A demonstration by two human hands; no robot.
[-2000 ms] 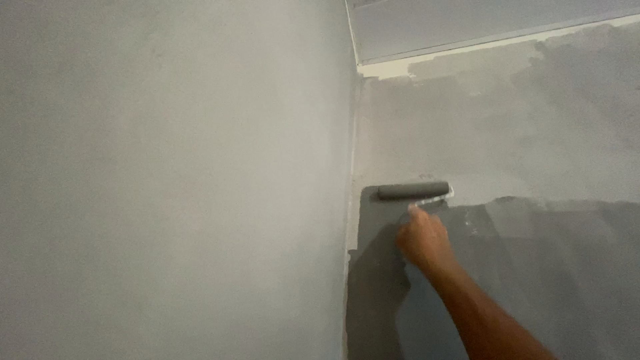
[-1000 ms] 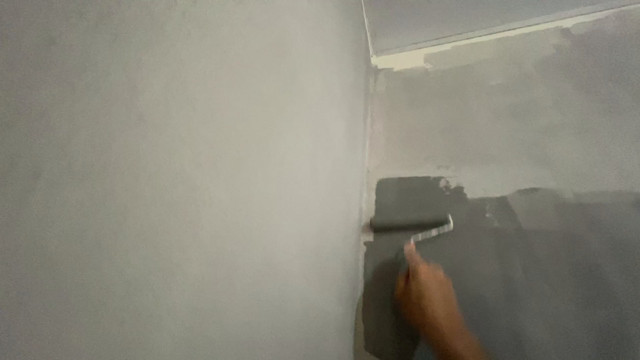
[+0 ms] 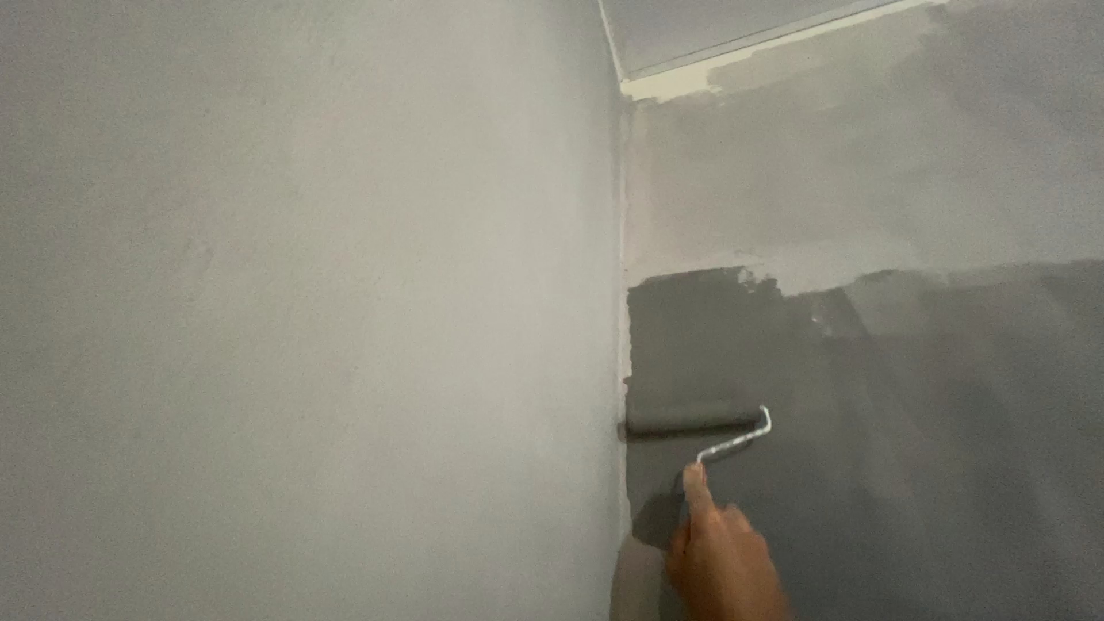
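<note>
My right hand [image 3: 724, 552] grips a paint roller [image 3: 694, 418] from below, one finger stretched up along its pale wire frame. The handle itself is hidden inside the hand. Dark grey paint covers the roller's sleeve, which lies level against the right-hand wall, its left end at the corner. Around and above it is dark grey paint [image 3: 690, 336] with a ragged upper edge; a lighter grey coat [image 3: 776, 181] covers the wall higher up. My left hand is out of view.
A light grey wall [image 3: 345, 302] fills the left side and meets the painted wall at a vertical corner. Overhead is the ceiling [image 3: 707, 26], with a cream unpainted strip [image 3: 673, 84] just beneath its edge. Shadows fall beside the hand.
The roller and my right hand have moved down the wall along the corner. Dark paint now shows above the roller, where lighter wall showed two seconds ago.
</note>
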